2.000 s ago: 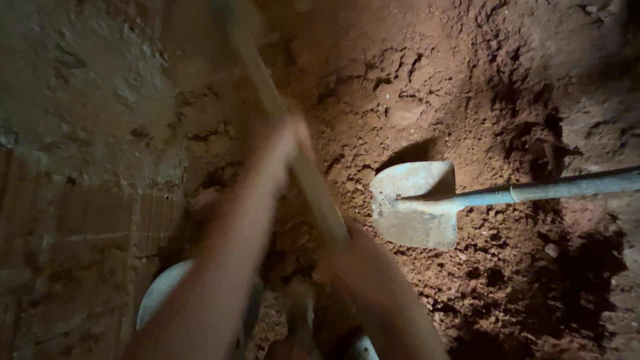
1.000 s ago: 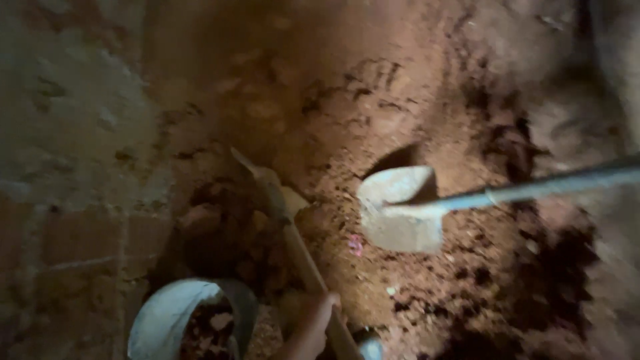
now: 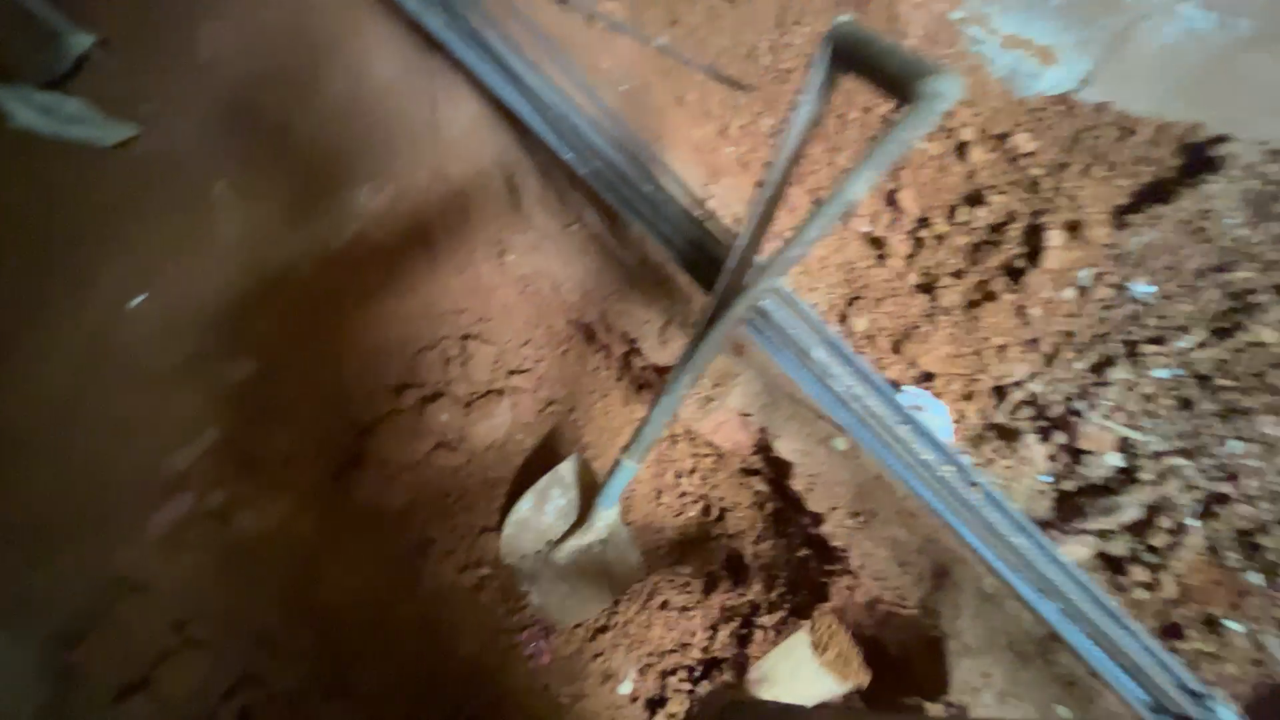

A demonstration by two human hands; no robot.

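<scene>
Neither of my hands is in view. A shovel lies on reddish loose soil, its metal blade (image 3: pixel 575 560) at the lower middle. From the blade its shaft (image 3: pixel 690 365) slants up to the right, across a long metal rail, and ends in a D-shaped handle (image 3: pixel 890 65). At the bottom edge is a pale object (image 3: pixel 805 665) with soil on one side; blur hides what it is.
The long metal rail (image 3: pixel 900 430) runs diagonally from top left to bottom right. Beyond it lies a heap of crumbly soil (image 3: pixel 1130 370) with pale bits. A grey-white patch (image 3: pixel 1150 60) of ground is at top right, a pale flat piece (image 3: pixel 65 115) at top left.
The view has swung a lot. My hands and the long-handled tool they held, both seen earlier, are out of the frame now, as is the bucket. The shovel still lies on the soil.
</scene>
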